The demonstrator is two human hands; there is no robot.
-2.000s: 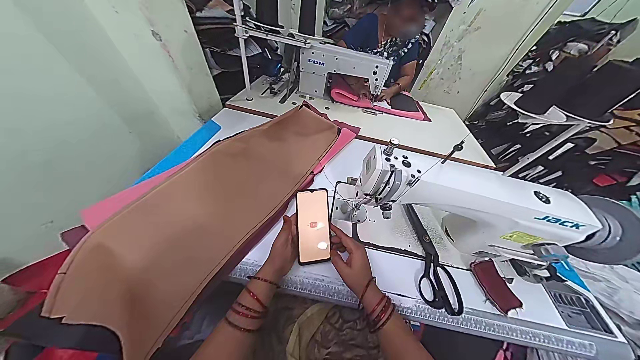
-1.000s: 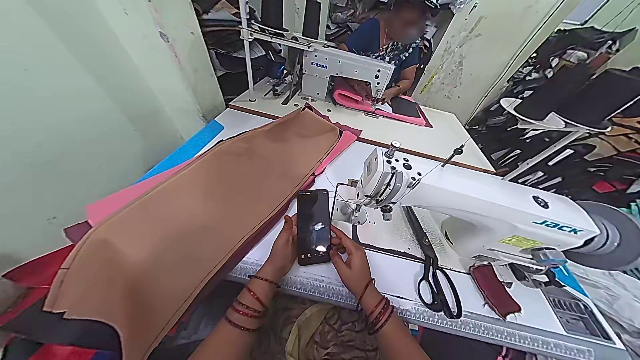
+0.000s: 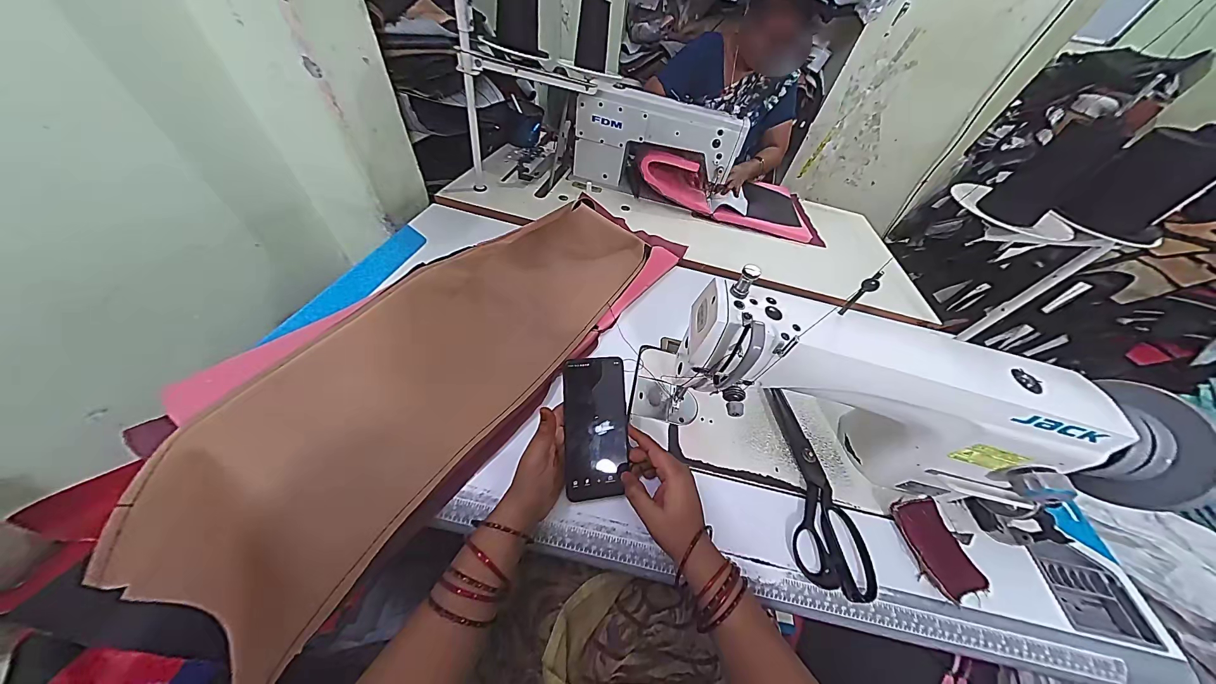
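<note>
A smartphone (image 3: 597, 427) with a dark screen is held upright between my two hands, over the front of the sewing table. My left hand (image 3: 538, 467) grips its left edge, and my right hand (image 3: 665, 489) holds its lower right edge. Just beyond the phone stands the needle head of a white Jack sewing machine (image 3: 931, 389). Black-handled fabric scissors (image 3: 825, 532) lie right of my right hand, their blades pointing away under the machine arm. Left of my hands, a long brown panel (image 3: 380, 389) with stitched edges rests on pink and dark red pieces.
A maroon fabric scrap (image 3: 940, 549) lies near the machine base. A ruler tape (image 3: 855, 613) runs along the table's front edge. Behind, a co-worker (image 3: 708, 71) sews pink-edged pieces (image 3: 731, 204) at an FDM machine (image 3: 655, 133). Blue sheet material (image 3: 351, 280) shows at the left.
The phone's screen has gone from a light, peach-coloured display to a dark one. Both my hands have stayed on the phone in about the same place.
</note>
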